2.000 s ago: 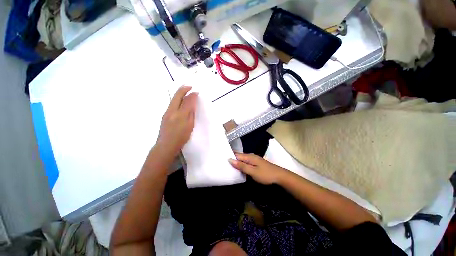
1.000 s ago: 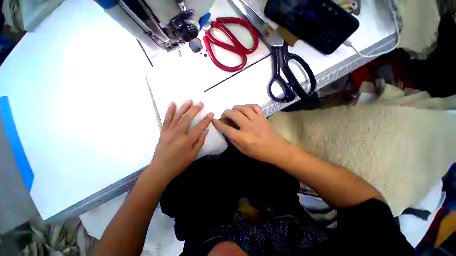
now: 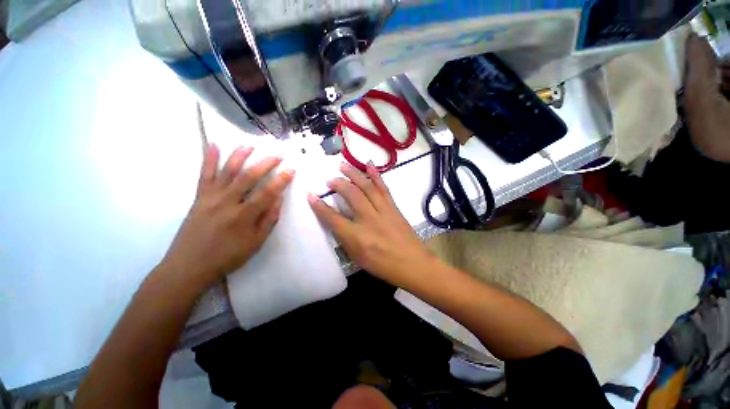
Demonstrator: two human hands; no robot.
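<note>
A white panel (image 3: 290, 268) lies on the white table below the presser foot and hangs over the front edge. My left hand (image 3: 232, 209) lies flat on its left side, fingers spread towards the needle area. My right hand (image 3: 364, 220) rests at its right edge, fingers spread, fingertips near the red-handled snips. The presser foot and needle area (image 3: 308, 120) is just above the panel's far end, which blends into the table. The white sewing machine head (image 3: 472, 36) with a blue stripe spans the top.
Red-handled snips (image 3: 384, 136), black-handled shears (image 3: 456, 188) and a black smartphone (image 3: 498, 106) with a white cable lie right of the needle. Beige panels (image 3: 560, 279) are stacked at the right. Another person's arm (image 3: 708, 104) shows at the upper right edge.
The view has shifted, so more of the machine head shows. The white panel, bunched under my hands one second ago, now lies flat and extended. My hands are farther apart, nearer the needle.
</note>
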